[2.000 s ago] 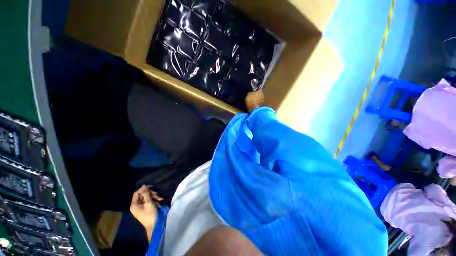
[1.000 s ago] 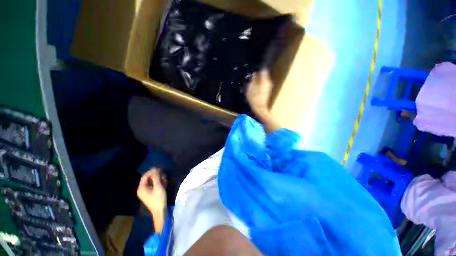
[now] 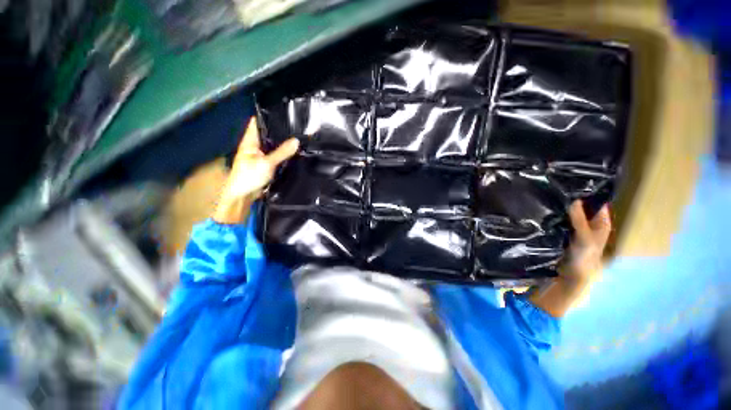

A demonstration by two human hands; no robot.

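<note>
A large shiny black blister tray [image 3: 425,160] with a grid of moulded pockets is held up in front of my chest. My left hand [image 3: 255,172] grips its left edge, with the thumb on top. My right hand [image 3: 587,240] grips its lower right edge, also with the thumb on top. The fingers under the tray are hidden. Whether the pockets hold parts cannot be told through the glare.
The green bench [image 3: 192,88] with its pale edge runs across the upper left, with blurred dark units on it. A brown carton [image 3: 677,152] stands beyond the tray on the right. Light blue floor [image 3: 641,312] shows at lower right.
The black tray has come up out of the carton and is now held level in both hands. My left hand has moved from near my lap to the tray. The view has turned.
</note>
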